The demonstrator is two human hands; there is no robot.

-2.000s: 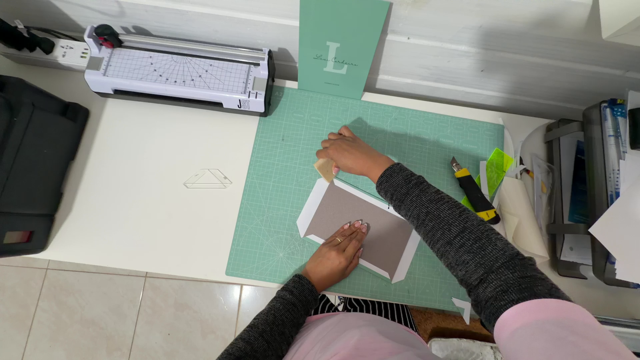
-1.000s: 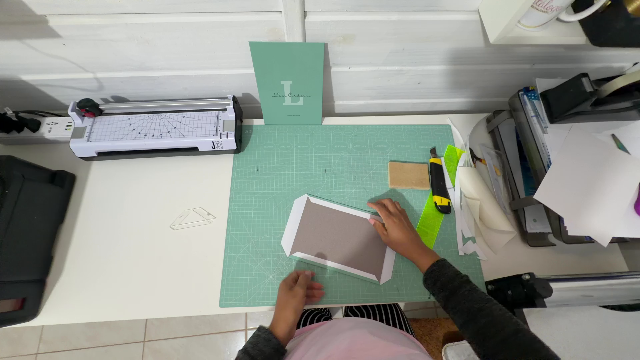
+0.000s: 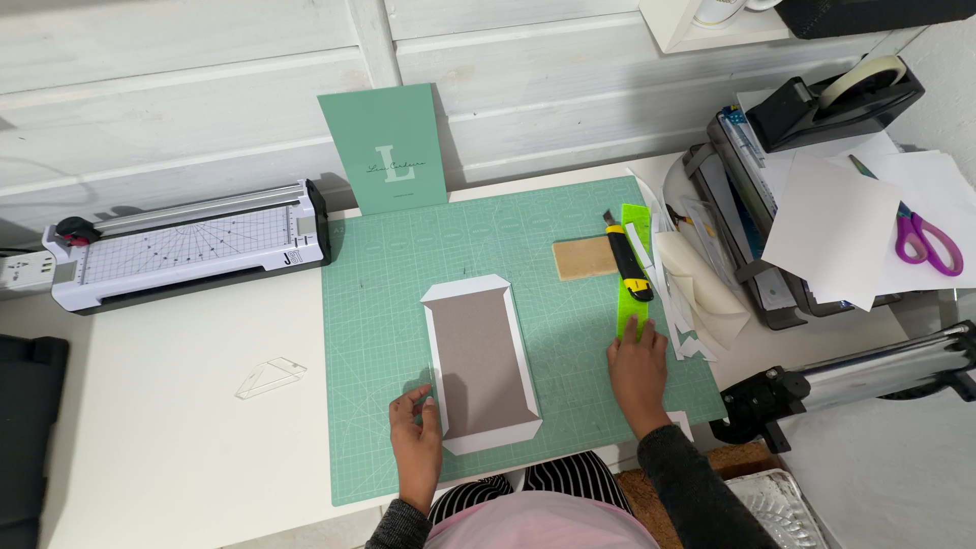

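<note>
A grey-brown board point(image 3: 485, 358) with white paper flaps lies on the green cutting mat point(image 3: 366, 442), its long side pointing away from me. At its lower left edge is my left hand point(image 3: 416, 436), fingers apart. Right of the board, my right hand point(image 3: 639, 374) has its fingertips at the near end of a neon-green ruler-like strip point(image 3: 631, 309); whether it grips the strip is unclear. A yellow and black utility knife point(image 3: 627, 259) lies across that strip and beside a tan rectangular block point(image 3: 582, 259). A clear angled template point(image 3: 271, 377) lies left of the mat.
A paper trimmer point(image 3: 191, 240) stands back left, and a green printed card point(image 3: 393, 152) leans on the wall. Paper offcuts point(image 3: 705, 293) lie right of the mat. Farther right are trays with papers point(image 3: 831, 221), purple scissors point(image 3: 930, 242) and a tape dispenser point(image 3: 839, 103). A black case point(image 3: 30, 442) sits far left.
The board has turned from lying crosswise to pointing away from me. My right hand has left it and moved to the neon-green strip. The tan block, in my right hand at first, lies on the mat.
</note>
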